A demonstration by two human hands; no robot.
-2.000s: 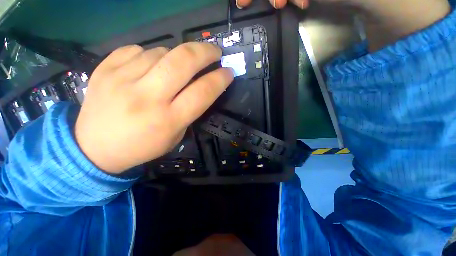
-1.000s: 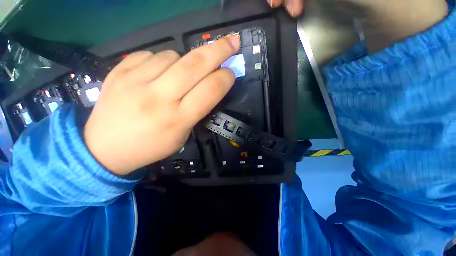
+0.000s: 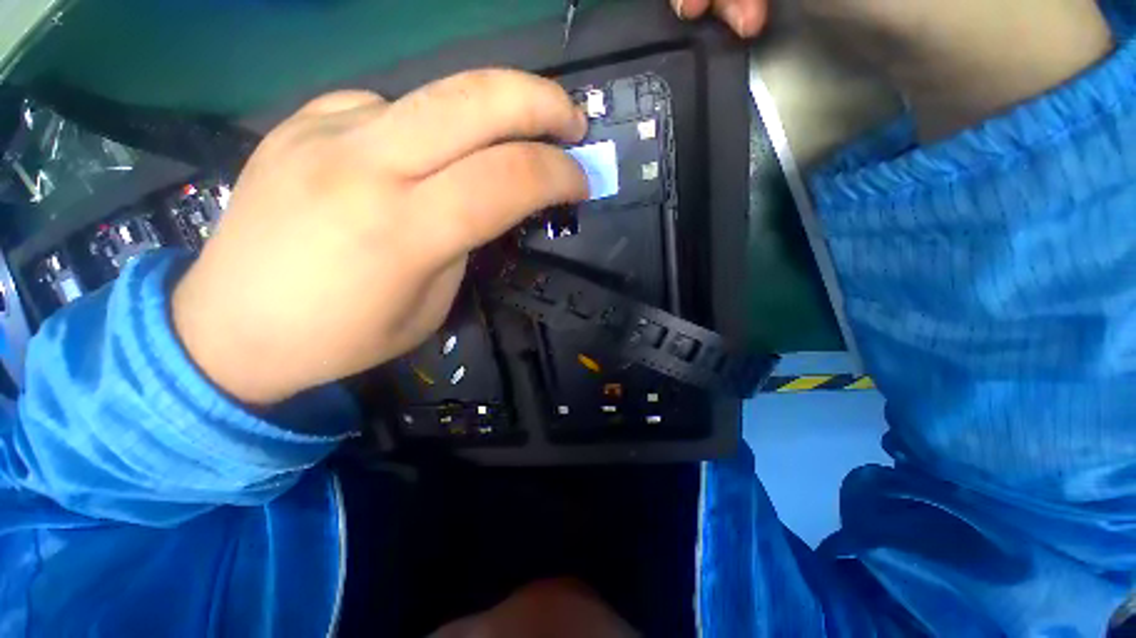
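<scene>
A black tray (image 3: 729, 262) holds several dark phone housings (image 3: 623, 256). The right-hand housing has a pale blue-white pad (image 3: 601, 171) near its top. My left hand (image 3: 361, 224) lies over the tray, two fingertips beside that pad. A black carrier tape (image 3: 667, 343) comes out from under this hand and crosses the housing; the grip, with the thumb, is hidden. A small dark piece with white spots (image 3: 563, 224) shows below the fingers. My right hand (image 3: 723, 13) is mostly cut off at the top edge; the thin tweezers tip (image 3: 569, 23) shows left of its fingertips, above the tray.
More housings (image 3: 125, 243) show at the left, partly behind my left sleeve. Clear crinkled plastic (image 3: 50, 143) lies at the upper left on the green mat (image 3: 312, 50). Yellow-black tape (image 3: 816, 383) marks the blue floor at the right. A dark tape strip runs along the tray's upper left.
The tweezers tip, earlier at the housing's top end, is now above the tray edge. My left fingers have shifted and curled back slightly. The carrier tape has shifted, and the small dark piece now shows.
</scene>
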